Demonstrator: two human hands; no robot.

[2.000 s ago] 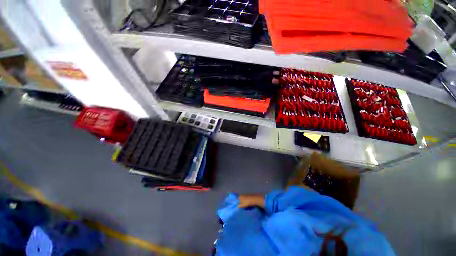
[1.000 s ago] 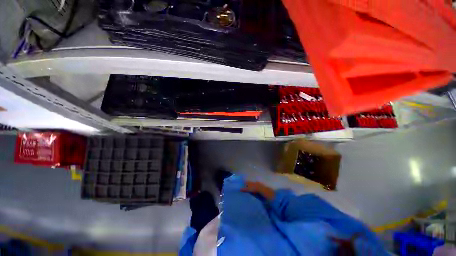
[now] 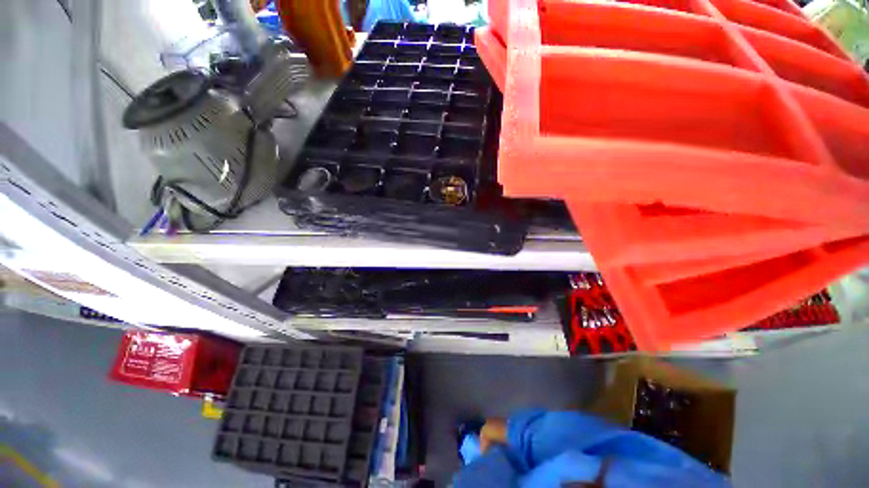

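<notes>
My right hand (image 3: 493, 434) is small and partly hidden at the bottom centre, at the end of a blue sleeve; its fingers are not clear and I cannot tell if it holds anything. My left hand is not in view. Red compartment trays (image 3: 657, 105) lie stacked at odd angles at the upper right and overhang the shelf's front edge. A stack of black compartment trays (image 3: 405, 114) is left of them on the same shelf, with a round brassy piece (image 3: 449, 190) in a front pocket.
A grey motor-like unit (image 3: 195, 138) with cables stands at the shelf's left. The lower shelf bears black trays (image 3: 400, 291) and red-filled trays (image 3: 598, 315). On the floor are dark grey trays (image 3: 286, 405), a red box (image 3: 157, 360) and a brown carton (image 3: 715, 419).
The view has moved closer to the upper shelf and tilted up, so the red and black trays look larger. The hand and sleeve now sit lower in the picture.
</notes>
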